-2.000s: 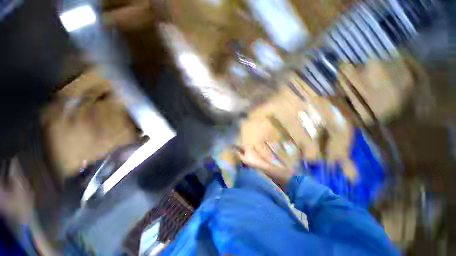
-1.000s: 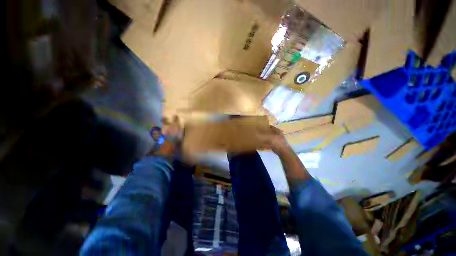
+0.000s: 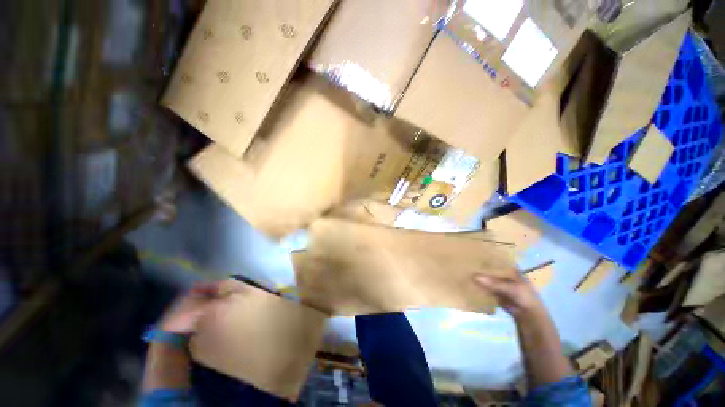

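My left hand (image 3: 199,306), bare with a band at the wrist, grips the upper left part of a plain brown cardboard piece (image 3: 262,338) at the lower left. My right hand (image 3: 513,292) holds the right end of a wider brown cardboard sheet (image 3: 397,266). The two pieces meet or overlap near the middle; I cannot tell if they are joined. Behind them lie large flattened cartons (image 3: 318,159), one with black printing and a label.
A blue plastic pallet (image 3: 604,191) with cardboard on it is tilted in view at the right. Stacked cartons (image 3: 469,95) with clear film stand at the top. Small cardboard pads (image 3: 592,275) lie on the grey floor (image 3: 465,334). More scrap (image 3: 636,366) fills the lower right.
My hands have moved apart and lower. The single folded-looking piece between them now shows as two wide panels. The view has shifted, showing more stacked cartons and more of the blue pallet.
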